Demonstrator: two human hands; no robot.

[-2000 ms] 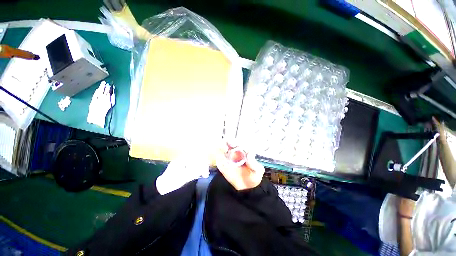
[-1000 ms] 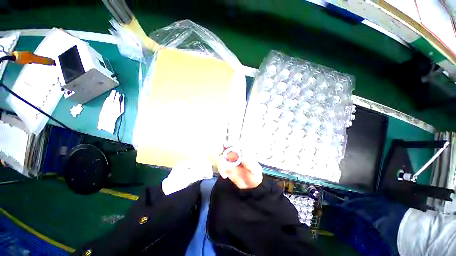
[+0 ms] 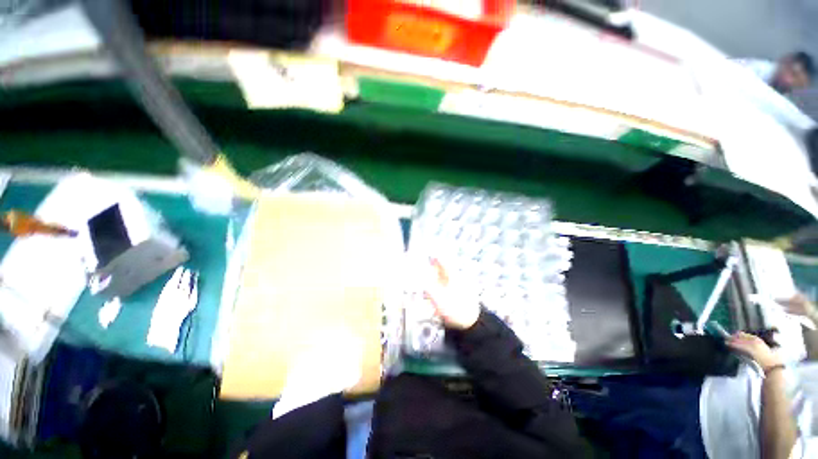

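The clear blister tray [image 3: 502, 242] with rows of round pockets lies on the bench, right of the tan cardboard sheet [image 3: 300, 269] in its clear plastic bag. My right hand [image 3: 453, 296] is over the left part of the tray, fingers pointing away from me. It is blurred, and I cannot tell whether it holds anything. My left hand [image 3: 314, 372] is over the near edge of the cardboard, washed out white by glare. Its fingers and any contents cannot be made out.
A white glove [image 3: 173, 309], white-grey box feeder [image 3: 134, 260] and orange screwdriver [image 3: 31, 224] are at left. A black tray [image 3: 601, 300] is right of the blister tray. A red bin [image 3: 426, 31] stands on the raised shelf. Another person's arm [image 3: 771, 394] is at right.
The view has tilted up, showing the shelf and red bin. My right hand has moved from the cardboard's near right corner, where it held a small round part, onto the blister tray.
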